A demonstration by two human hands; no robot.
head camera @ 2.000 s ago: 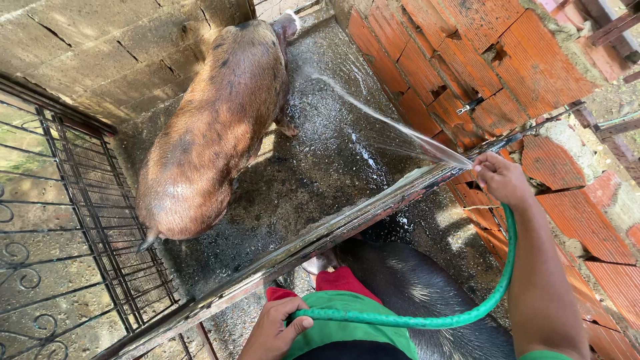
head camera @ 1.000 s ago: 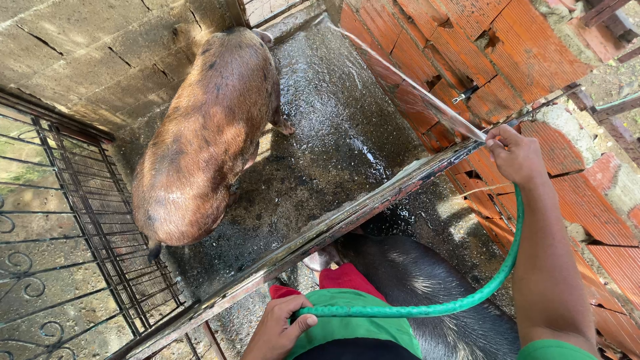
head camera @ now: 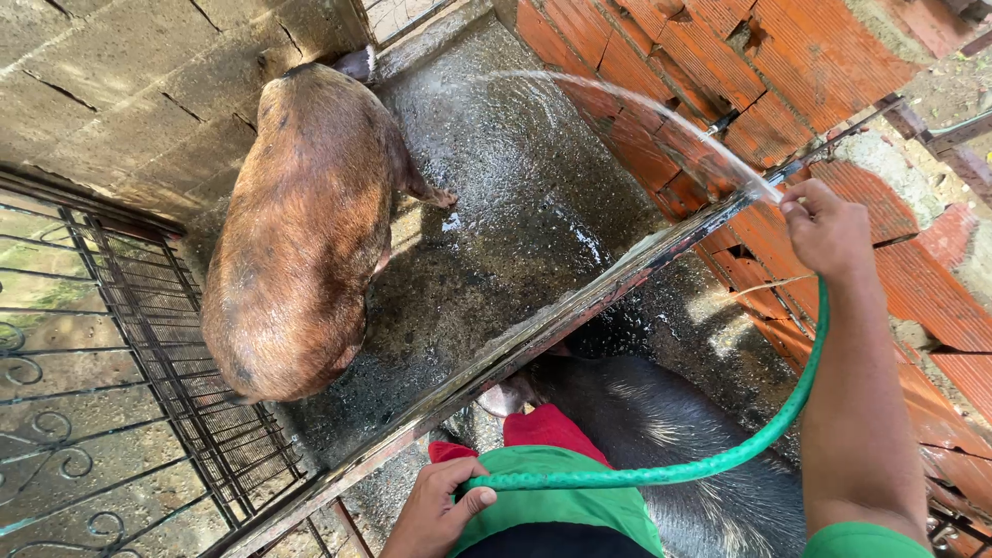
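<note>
My right hand (head camera: pixel 825 225) grips the outlet end of a green rubber hose (head camera: pixel 697 467) above the top rail, at the brick wall. A white water jet (head camera: pixel 659 108) leaves it and arcs up and left over the wet concrete floor (head camera: pixel 511 178). Low in the view, my left hand (head camera: pixel 446 500) is closed around the hose's lower part, in front of my green shirt. A wet reddish-brown pig (head camera: pixel 302 232) stands in the pen beyond the rail, its head toward the block wall. On my side of the rail is a black pig (head camera: pixel 659 426), close beside my red-clad leg.
A worn rail (head camera: pixel 542 325) on the pen divider crosses diagonally in front of me. Stacked orange hollow bricks (head camera: pixel 721 70) form the right wall, with a small metal fitting sticking out. A concrete block wall (head camera: pixel 132 93) stands at upper left, and a black metal gate (head camera: pixel 155 341) at left.
The water jet has shifted: it ran to the floor near the pig's head, then along the brick wall, and now arcs toward the floor's far end. Both hands keep hold of the hose.
</note>
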